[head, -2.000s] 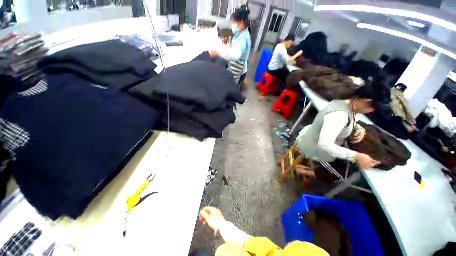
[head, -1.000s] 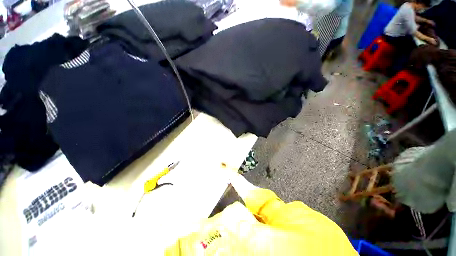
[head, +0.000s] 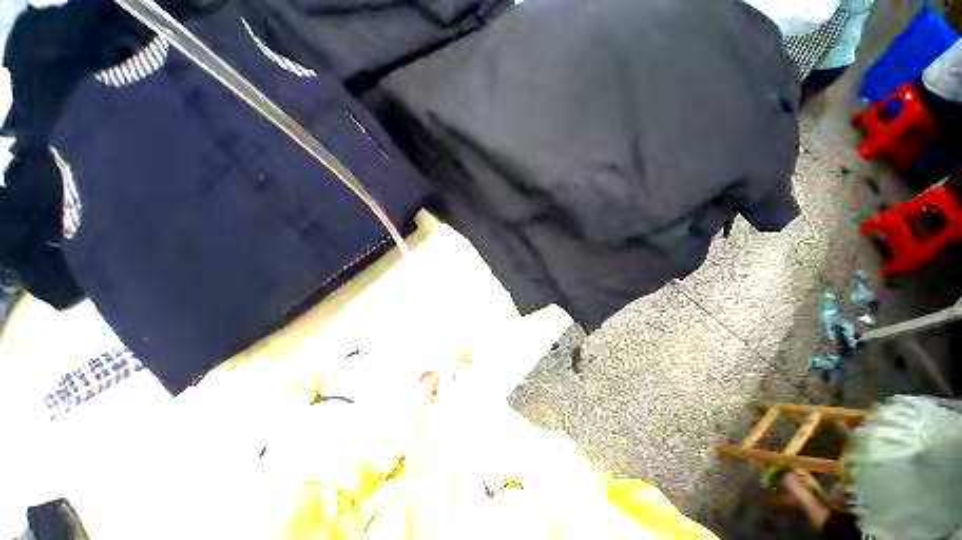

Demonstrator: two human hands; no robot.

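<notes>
A navy-black sleeveless vest (head: pixel 222 200) with striped lining at neck and armholes lies flat at the left of the cream-white table (head: pixel 253 422). The small yellow snips (head: pixel 316 390) lie on the table below the vest's hem, pale in the glare. Reddish fingertips of my right hand (head: pixel 447 369) show faintly to their right, apart from the snips. Glare hides the rest of that hand and its grip. I cannot make out my left hand. Yellow clothing fills the bottom centre.
Dark grey garments (head: pixel 633 137) hang over the table edge. A thin cord (head: pixel 285 124) crosses above the vest. Printed packaging (head: pixel 95 380) and a dark object (head: pixel 55 521) lie left. Red stools (head: pixel 897 127), a wooden stool (head: pixel 786 438) and part of a person (head: pixel 909 464) are at right.
The view has moved closer and lower over the table. My right hand has come from beyond the table edge to over the table. The snips and vest still lie there.
</notes>
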